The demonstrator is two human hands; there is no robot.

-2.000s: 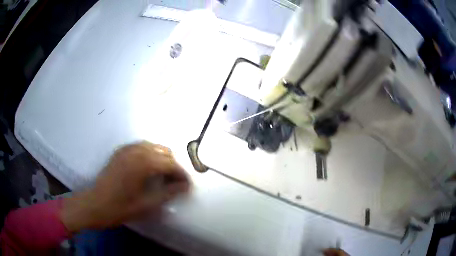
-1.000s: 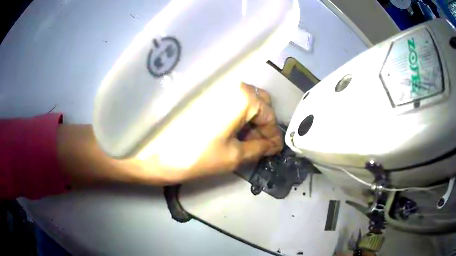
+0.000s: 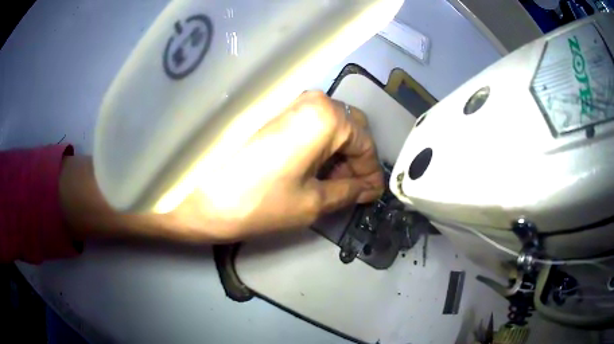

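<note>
My left hand [image 3: 303, 161], in a red sleeve, reaches in from the left under the lit lamp. Its thumb and fingertips are pinched together beside the needle and presser foot area [image 3: 390, 232] of the cream sewing machine [image 3: 498, 154]. What the fingertips hold, if anything, is hidden by the fingers and too small to tell. My right hand is not in view. A white thread [image 3: 481, 235] runs across the machine's front end to the tension parts.
The white lamp head [image 3: 155, 127] with a round logo hangs above my left wrist, glowing along its edge. A clear-white strip [image 3: 406, 40] lies behind on the white table [image 3: 134, 295]. Blue things show at the top right.
My left hand has come from the table's near side to the needle area and has stayed there over the last second. The view has shifted, and the lamp now shows. My right fingertips have left view.
</note>
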